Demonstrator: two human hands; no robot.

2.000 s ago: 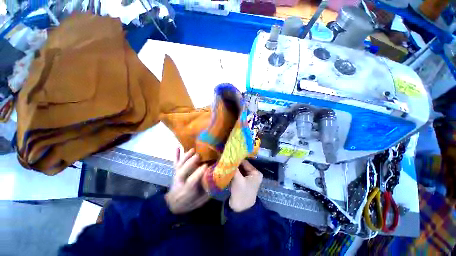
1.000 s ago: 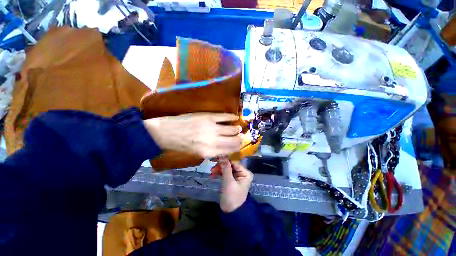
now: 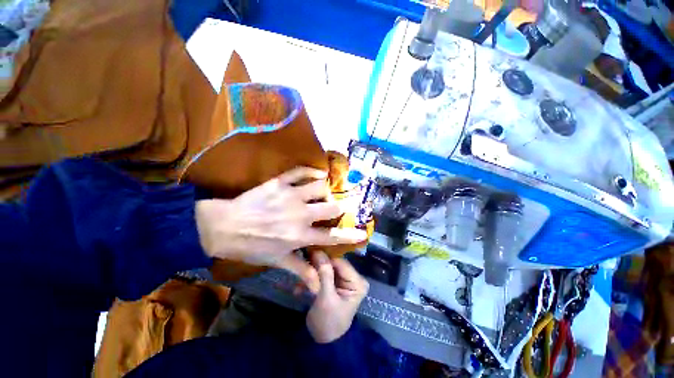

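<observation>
The tan fabric piece (image 3: 255, 159) lies curled at the needle area (image 3: 362, 193) of the white and blue overlock machine (image 3: 510, 118). Its upper edge folds back and shows a blue, purple and orange checked inner face. My left hand (image 3: 270, 218) lies spread on the fabric, fingertips close to the presser foot, pressing on it. My right hand (image 3: 336, 294) is just below, at the table's front edge, with thumb and fingers pinching the fabric's near edge. The exact fingertip contact is partly hidden.
A layered stack of tan panels (image 3: 89, 81) lies at the left. A crumpled tan heap (image 3: 159, 325) sits low beside my lap. Yellow-handled scissors (image 3: 539, 347), red handles and patterned strips (image 3: 473, 336) hang at lower right. A blue trough (image 3: 325, 22) runs behind the table.
Since two seconds ago, my left hand moved onto the top of the fabric, which turned and opened out leftward. In the last second, the view shifted closer and the fabric's raised rim dropped and narrowed.
</observation>
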